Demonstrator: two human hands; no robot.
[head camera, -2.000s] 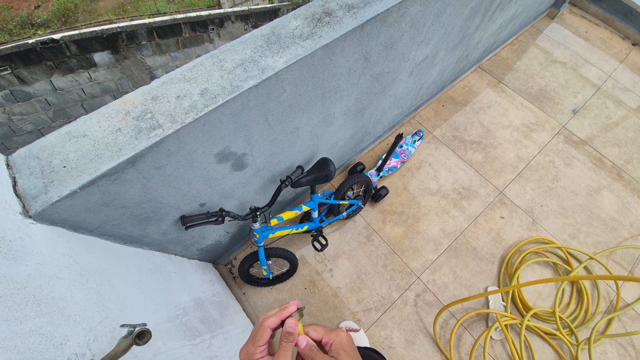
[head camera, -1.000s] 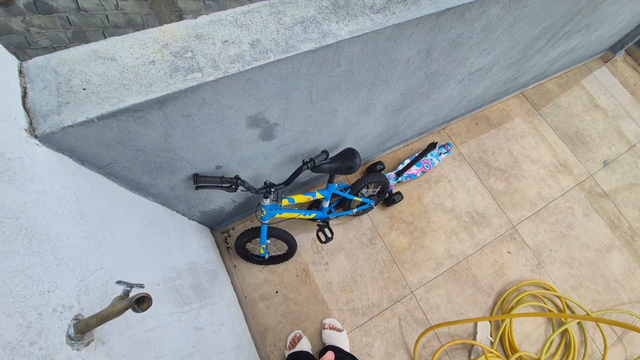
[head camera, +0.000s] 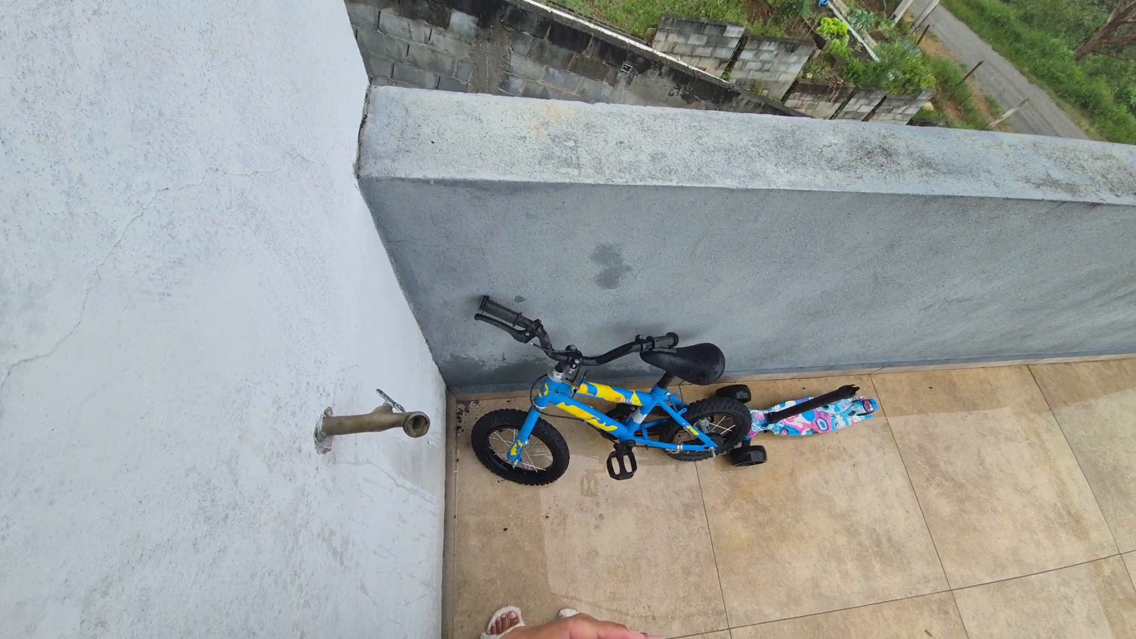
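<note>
At the bottom edge, part of one of my hands (head camera: 577, 627) shows over my sandalled foot (head camera: 503, 621); which hand it is, and what it holds, I cannot tell. A brass tap (head camera: 373, 422) juts from the white wall, left of the bicycle. Against the grey parapet stands a small blue and yellow child's bicycle (head camera: 612, 413) with a black saddle (head camera: 688, 362). Behind its rear wheel lies a patterned scooter (head camera: 821, 415) with black wheels.
The white wall (head camera: 177, 311) rises at the left and meets the grey parapet (head camera: 754, 266) at a corner. Tan tiles (head camera: 799, 532) cover the floor. Beyond the parapet are a block wall (head camera: 532, 62), plants and a road.
The view has swung left, and the yellow hose has left it. Two seconds ago both hands were together at a small yellowish thing; now only part of one hand shows.
</note>
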